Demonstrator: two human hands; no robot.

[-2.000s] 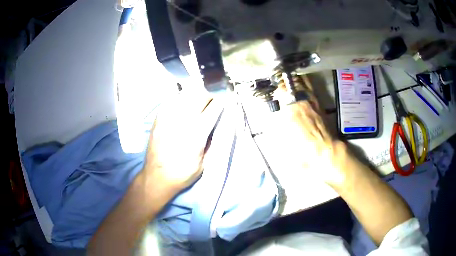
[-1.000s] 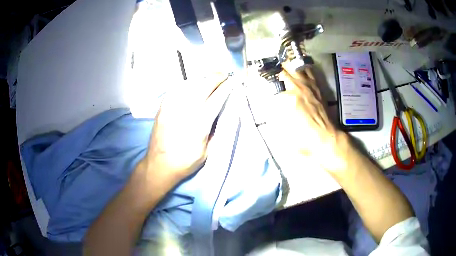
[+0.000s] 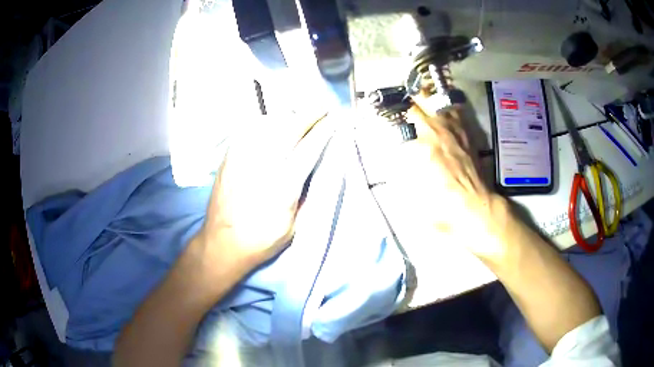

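A light blue garment (image 3: 136, 251) lies heaped on the left of the table and hangs over the front edge. A long narrow blue band (image 3: 290, 308) runs from the front edge up towards the needle area, which is washed out by the lamp. My left hand (image 3: 254, 193) lies on the cloth left of the band, its fingertips lost in glare; whether it grips the cloth cannot be told. My right hand (image 3: 455, 168) reaches up to the jointed metal attachment (image 3: 430, 79) right of the needle, its fingertips partly hidden behind it.
The off-white sewing machine head (image 3: 502, 43) spans the top. Right of my right hand lie a phone with a lit screen (image 3: 522, 136), scissors with red and yellow handles (image 3: 588, 186) and thin pens (image 3: 620, 143). Pale cloth (image 3: 574, 279) hangs below the table's right side.
The camera view has shifted, so the machine head sits lower than one second ago and higher than two seconds ago. Both hands and the band keep nearly the same places.
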